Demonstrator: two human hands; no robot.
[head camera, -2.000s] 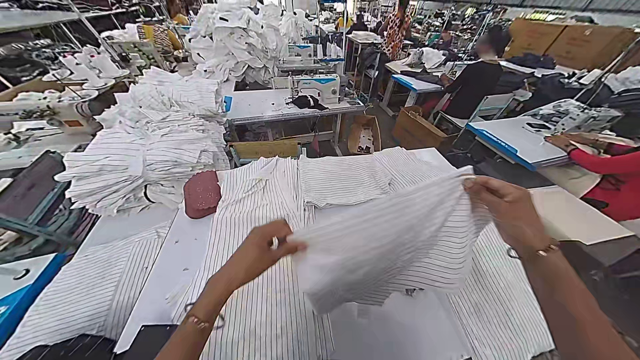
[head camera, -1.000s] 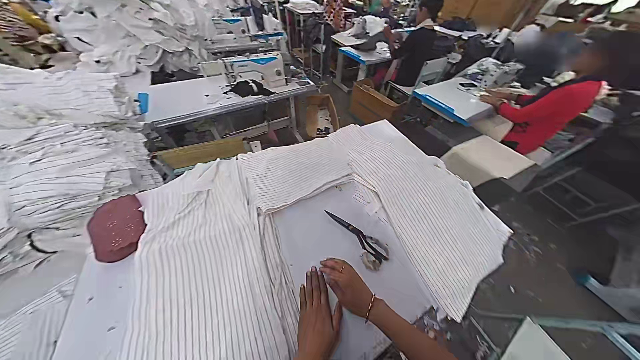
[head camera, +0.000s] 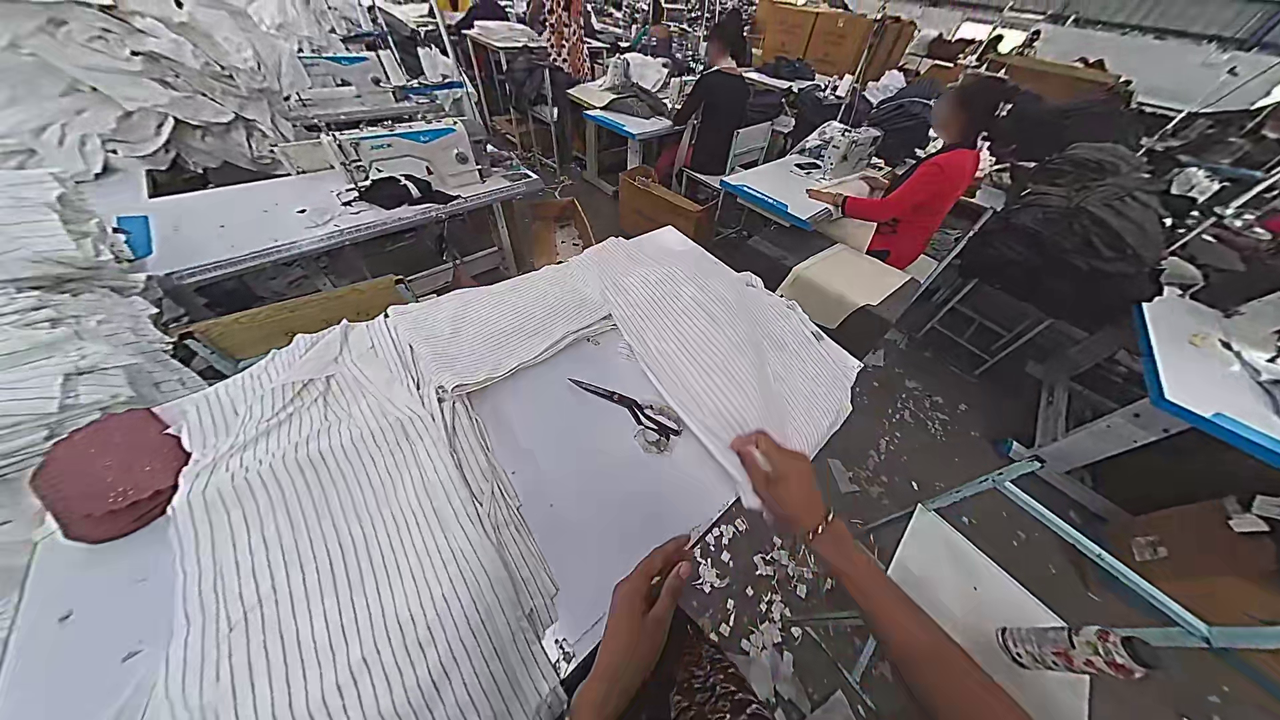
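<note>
My right hand grips the near corner of a striped white fabric piece on the right side of the white table. Near the table's front edge is my left hand, its fingers curled; whether it holds anything is unclear. Black-bladed scissors lie on the bare tabletop, their handles beside the right-hand fabric. A folded striped piece lies across the far side. More striped fabric covers the left, next to a dark red pincushion-like pad.
White fabric stacks rise at left. A sewing machine stands on a table beyond. A person in a red top sits at another machine; a person in black sits farther off. Scraps litter the floor. A metal frame and a patterned can are at right.
Two seconds ago both hands held up a striped piece; one second ago they were together on the table. My right hand has since moved right and taken hold of the right-hand fabric.
</note>
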